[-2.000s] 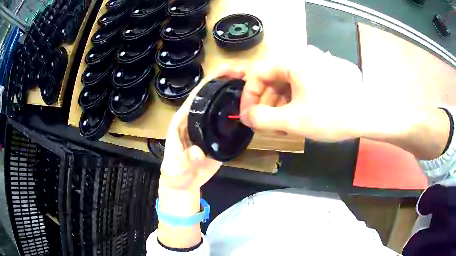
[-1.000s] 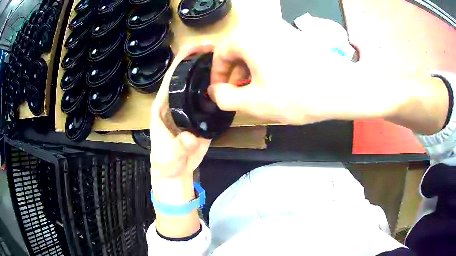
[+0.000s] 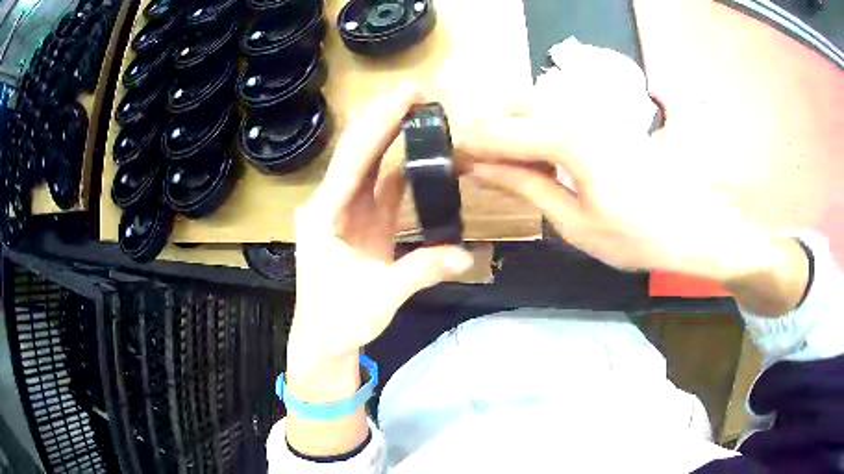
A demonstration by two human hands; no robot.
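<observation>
A black round housing (image 3: 431,176) stands edge-on above the cardboard, its rim facing me. My left hand (image 3: 344,255) grips it by the rim, fingers at the top and thumb at the bottom. My right hand (image 3: 592,190) is at the housing's right side, fingertips touching or very close; what they hold, if anything, is hidden. No red wire shows now. Another housing with a green disc (image 3: 385,17) lies at the top on the cardboard sheet (image 3: 370,120).
Black housings (image 3: 282,130) overlap in rows on the left, with more on a second cardboard at far left. Black slotted crates (image 3: 176,361) stand below the bench edge. A crumpled white lump (image 3: 601,79) and a red mat (image 3: 689,284) are at right.
The housing has turned from showing its inner face to edge-on. My right fingers have moved from its centre to its right side, and the red wire has gone from view.
</observation>
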